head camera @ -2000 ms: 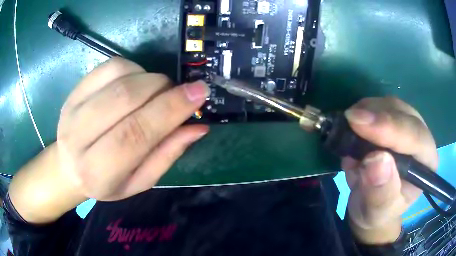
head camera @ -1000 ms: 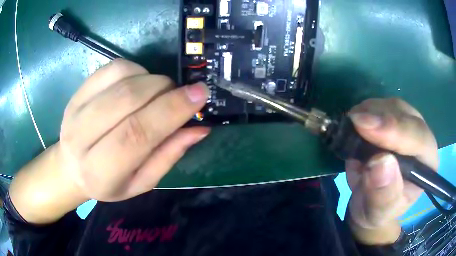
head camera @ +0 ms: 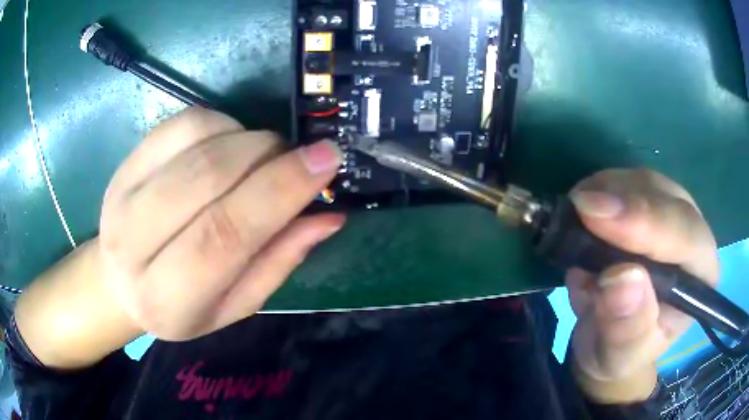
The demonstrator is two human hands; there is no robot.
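The black circuit board (head camera: 402,107) lies in its black housing on the green mat. My right hand (head camera: 636,250) holds the soldering iron (head camera: 460,182) by its black handle. The iron's tip is at the pads near the board's lower left, beside my left fingertips. My left hand (head camera: 213,217) lies over the housing's lower left edge. One fingertip is by the pads, another lower down; what they hold, if anything, is hidden. A red lead wire (head camera: 323,112) shows above my fingers, and coloured leads (head camera: 327,196) show between them.
A black cable (head camera: 168,80) with a metallic-ended round plug (head camera: 95,38) lies at upper left and runs behind my left hand. The green mat (head camera: 411,262) has a curved front edge above my dark clothing. A thin black cord hangs by the iron's handle.
The housing and board have shifted very slightly on the mat. Both hands and the iron have moved slightly down; the iron's tip stays near the pads.
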